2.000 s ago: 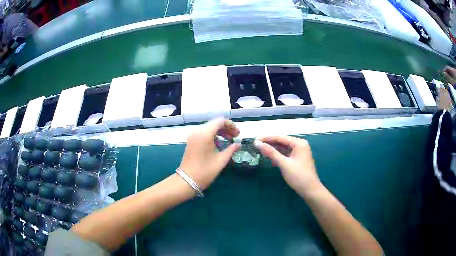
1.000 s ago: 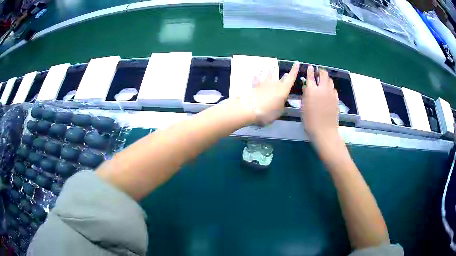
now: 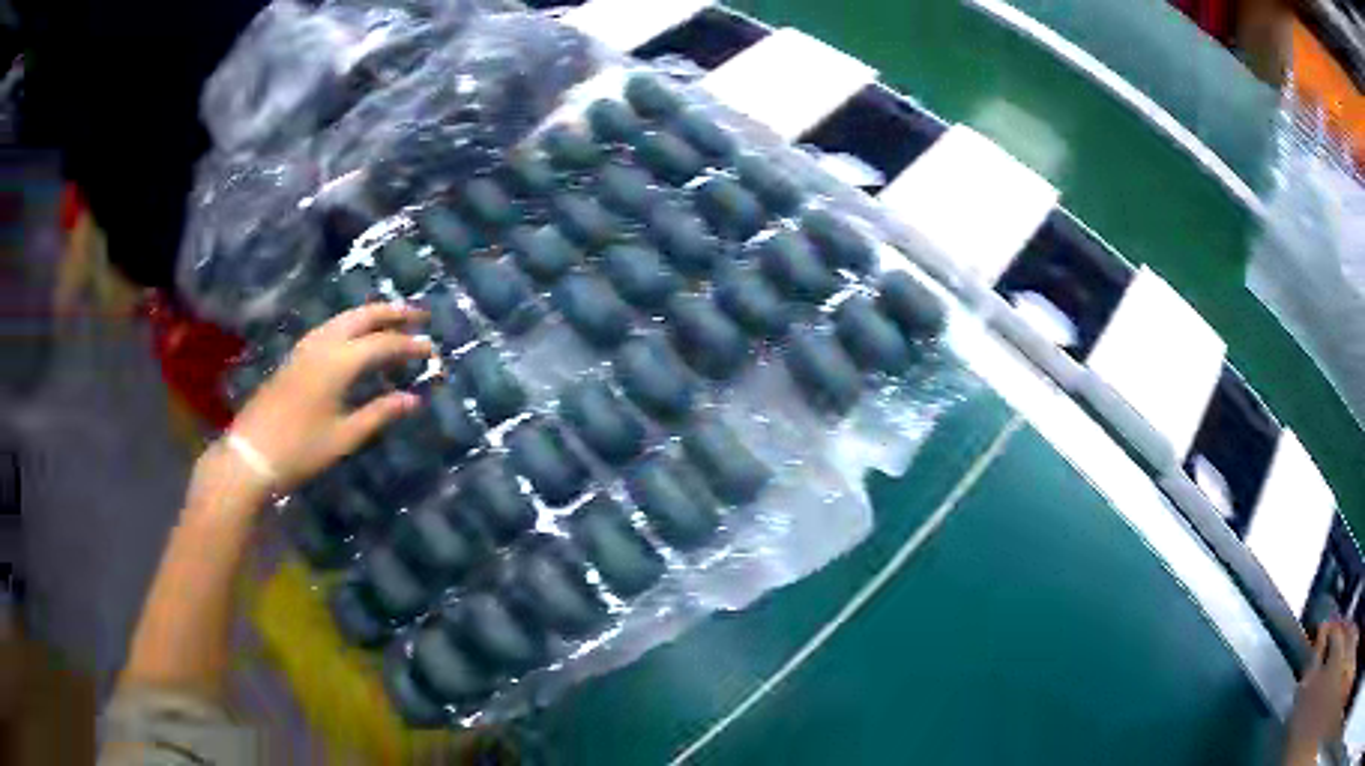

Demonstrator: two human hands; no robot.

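A clear blister tray [image 3: 554, 356] holds rows of dark grey-green charging cases [image 3: 641, 371]. Some pockets show no case. My left hand [image 3: 337, 386] is over the left part of the tray, fingers apart, with nothing visible in it. My right hand [image 3: 1326, 691] is small and cut off at the lower right edge, by a black box interior; what its fingers do cannot be made out. The open charging case from before is not in view.
Open boxes with black insides and white lids [image 3: 1157, 349] run along the belt side rail [image 3: 1153, 516]. The green conveyor belt [image 3: 1115, 195] lies behind them. Crumpled clear plastic bags [image 3: 374, 90] lie beyond the tray. The green bench [image 3: 958, 629] is at lower right.
The view has swung left to the blister tray. My left hand has left the boxes and is now over the tray. My right hand is at the right edge of the view.
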